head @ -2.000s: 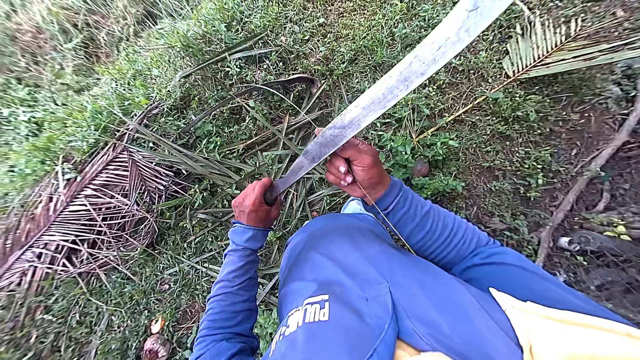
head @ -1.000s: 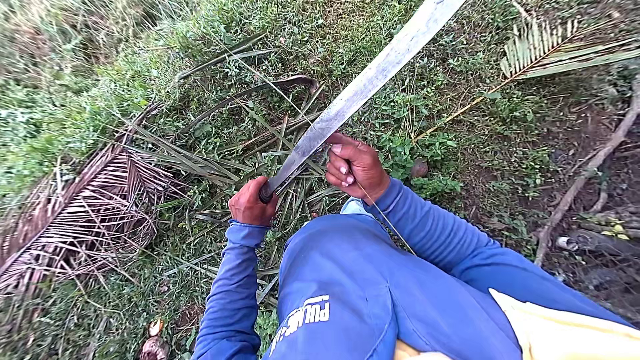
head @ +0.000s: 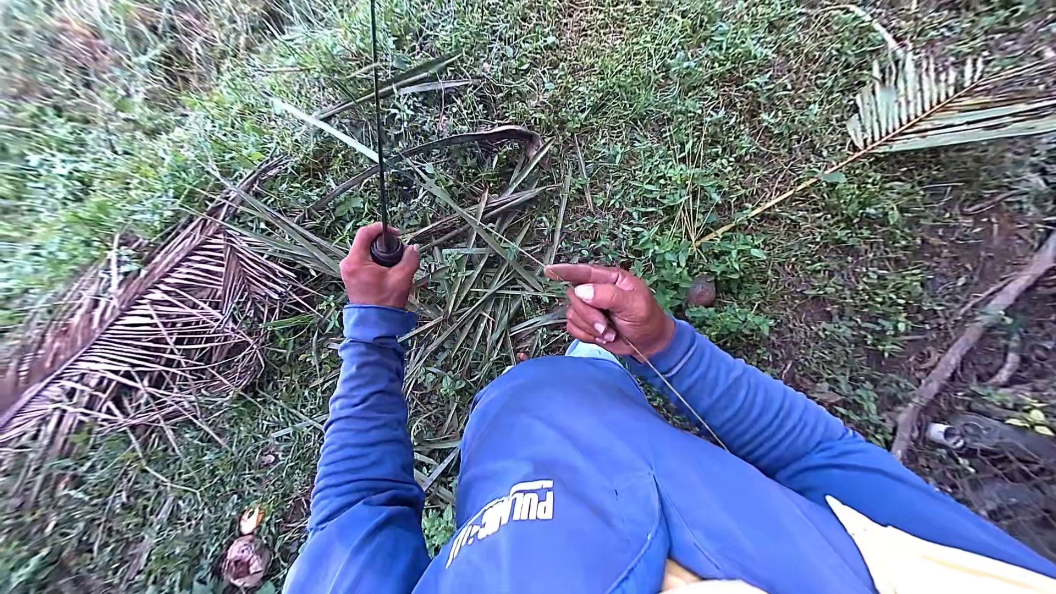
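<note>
My left hand (head: pixel 378 276) is closed around the dark handle of a machete (head: pixel 380 148). The blade shows edge-on as a thin dark line running toward the top of the view. To the right, my right hand (head: pixel 615 312) pinches a thin palm leaf midrib (head: pixel 681 402) between thumb and fingers, with the index finger extended along it. One end of the midrib trails down over my blue sleeve; its thin tip reaches up-left past the index finger. The blade and my right hand are apart. Cut green leaf strips (head: pixel 474 223) lie on the grass between and beyond both hands.
A dry brown palm frond (head: pixel 124 322) lies at the left, and a partly stripped green frond (head: pixel 916 115) at the upper right. A woody branch (head: pixel 973 338) crosses bare soil at the right. A round brown husk (head: pixel 246 561) sits at the lower left.
The blade has swung away from my right hand and turned from broadside to edge-on. My left hand has moved up and left with the machete. My right index finger has straightened.
</note>
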